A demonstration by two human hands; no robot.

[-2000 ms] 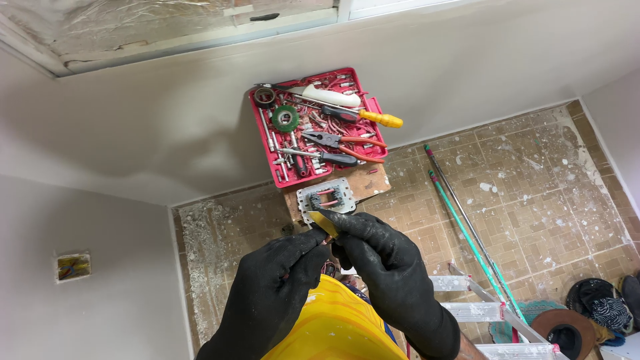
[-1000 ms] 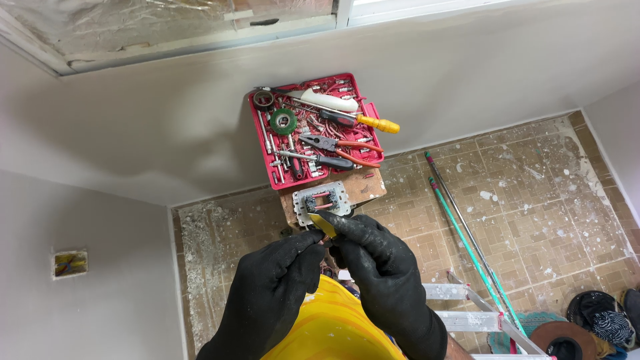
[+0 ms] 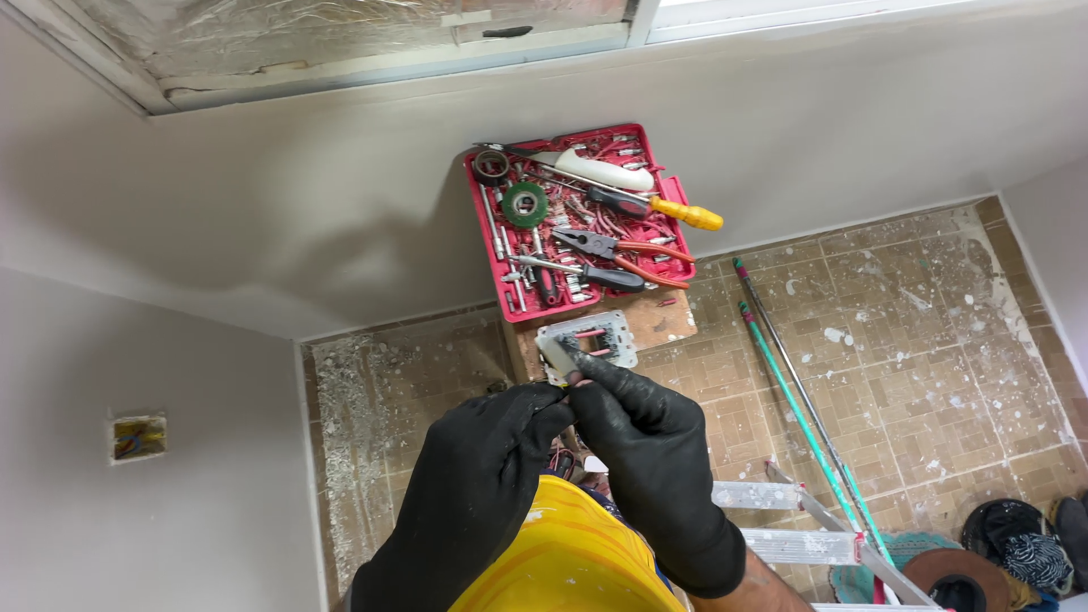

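Both hands wear black gloves and meet low in the centre. My right hand grips a small flat pale piece, its exact kind unclear, between thumb and fingers. My left hand is pinched at the lower end of that piece; whatever lies between its fingertips is hidden. Just beyond the fingers, a switch or socket mounting frame with pinkish wires rests on a wooden surface. Behind it is a red tool case with pliers, a yellow-handled screwdriver, green tape and a white-handled tool.
An aluminium ladder stands at lower right, near a green pole and a brown hat. An open wall box with wires is in the left wall. A window frame runs above. Paint spots mark the tiled floor.
The flat piece in my right hand has turned: its face looked yellow before and looks pale now. Both hands remain together in about the same place.
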